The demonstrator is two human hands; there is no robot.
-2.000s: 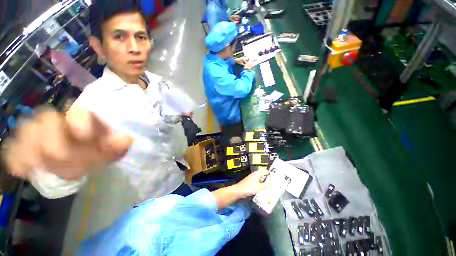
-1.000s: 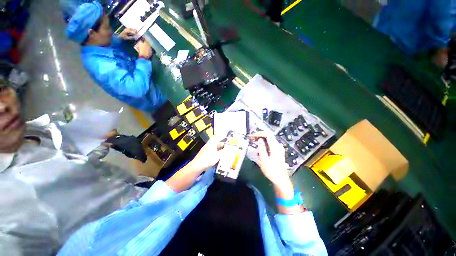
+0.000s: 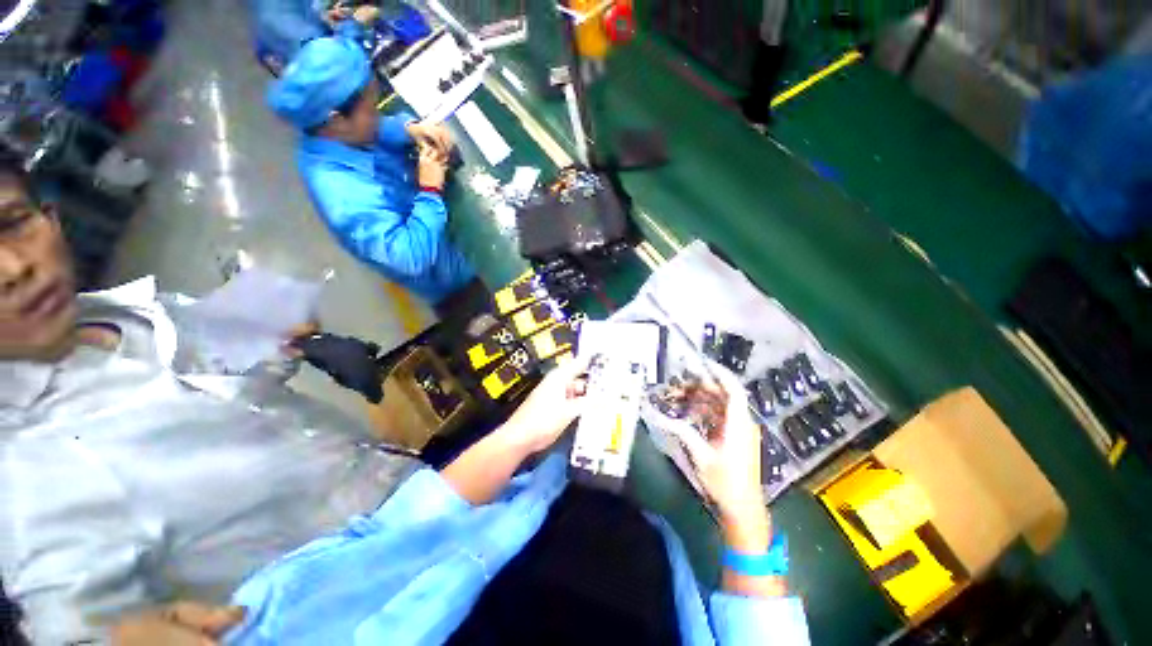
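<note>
My left hand [image 3: 552,406] holds a pale phone unit [image 3: 606,435] with a yellow patch, upright in front of my dark lap. A white sheet [image 3: 619,338] lies just behind it. My right hand [image 3: 715,435], with a blue wrist band, is just right of the unit, fingers curled over the grey liner; whether they hold something small is too blurred to tell. Small black components [image 3: 809,423] lie in loose rows on the grey liner [image 3: 708,288].
An open cardboard carton [image 3: 979,467] with yellow inside stands at right. Yellow-patched units [image 3: 521,338] and a black stack [image 3: 575,217] are beyond my left hand. A person in white [image 3: 164,467] stands close at left; a blue-smocked person [image 3: 379,189] works farther up the bench.
Over two seconds, the view has swung right and down. My right hand came into view beside the unit. Since one second ago it has shifted slightly away from the unit.
</note>
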